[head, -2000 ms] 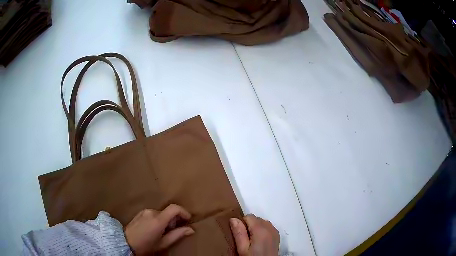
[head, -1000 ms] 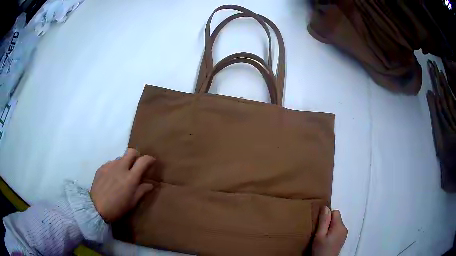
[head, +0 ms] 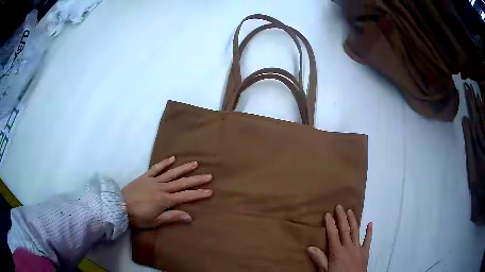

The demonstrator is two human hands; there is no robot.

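A brown tote bag (head: pixel 266 170) lies flat on the white table, its loop handles (head: pixel 274 71) pointing away from me. Its bottom panel (head: pixel 234 239) is folded up across the lower body, with a darker reddish patch at the lower left corner. My left hand (head: pixel 162 196) lies flat on the bag's left side with fingers spread. My right hand (head: pixel 345 244) rests on the lower right of the bag, fingers spread, partly cut off by the bottom edge.
A crumpled heap of brown bags (head: pixel 409 64) lies at the upper right, with more brown bags (head: pixel 475 159) at the right edge. Clear plastic bags with print (head: pixel 21 69) lie at the upper left. The white table's (head: pixel 106 95) yellow-lined edge curves at the lower left.
Both hands have let go of the bag's side edges and now lie spread on it. The bag first came square in front of me, then shifted slightly right and down in view.
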